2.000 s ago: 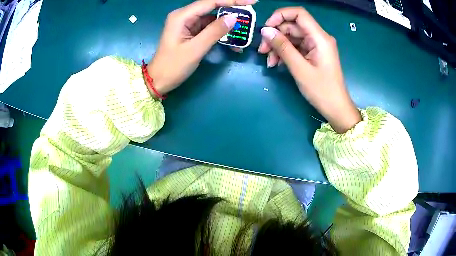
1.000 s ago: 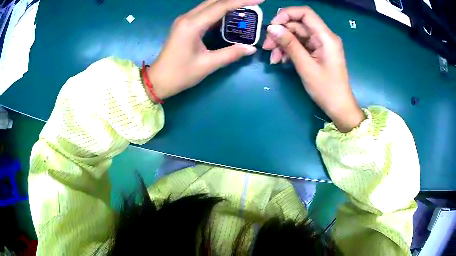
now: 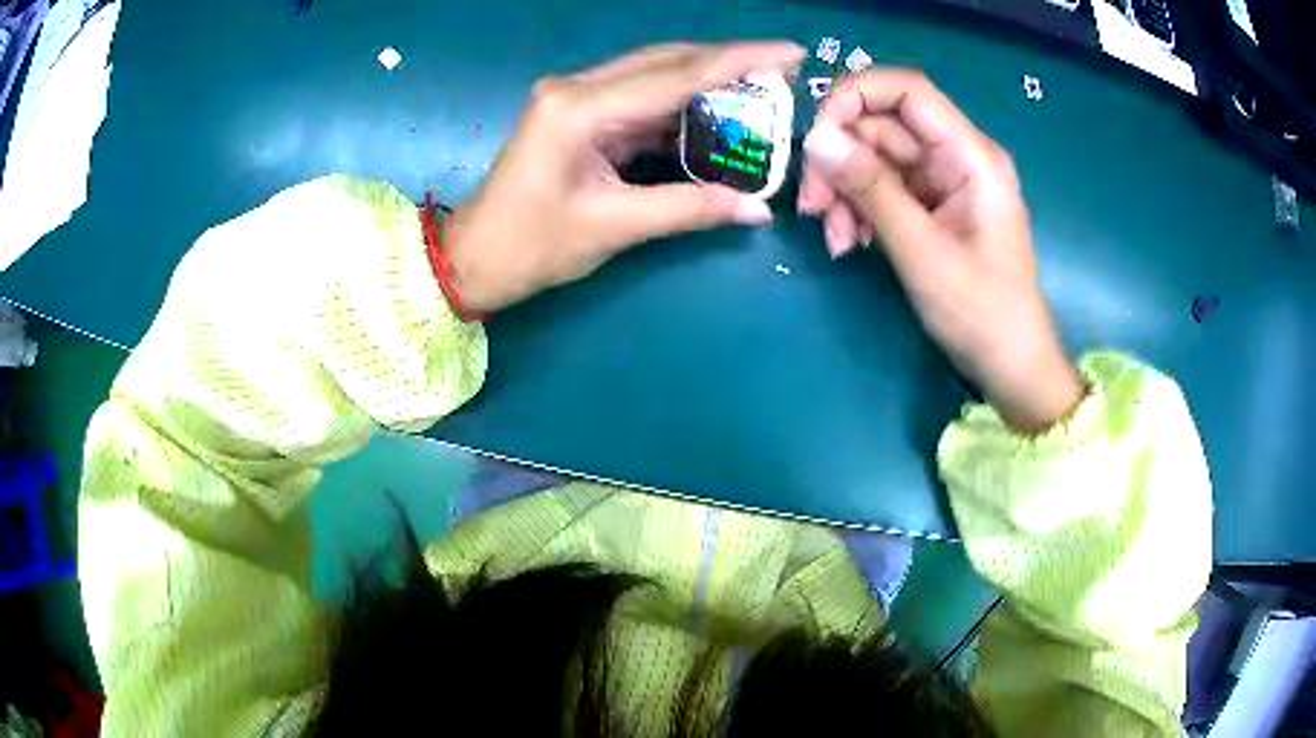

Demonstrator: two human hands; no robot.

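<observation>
A smartwatch unit (image 3: 738,137) with a pale rounded-square rim and a dark lit screen shows green text and a blue spot. My left hand (image 3: 606,173) holds it by its upper and lower edges, between thumb and fingers, above the green mat. My right hand (image 3: 924,202) is just right of the case, not visibly touching it. Its thumb and forefinger are pinched together and blurred; I cannot tell whether a small part is between them.
Small white pieces lie on the green mat (image 3: 635,375) beyond my right fingertips, with one white square (image 3: 390,58) at upper left. A small dark piece (image 3: 1204,309) lies at right. White paper sheets (image 3: 55,144) are at the left edge. A black tray (image 3: 1253,94) is at upper right.
Both hands and the watch have moved toward me and to the right. The screen now shows green text. The left thumb has left the screen for the lower edge. More white pieces show beyond the right hand.
</observation>
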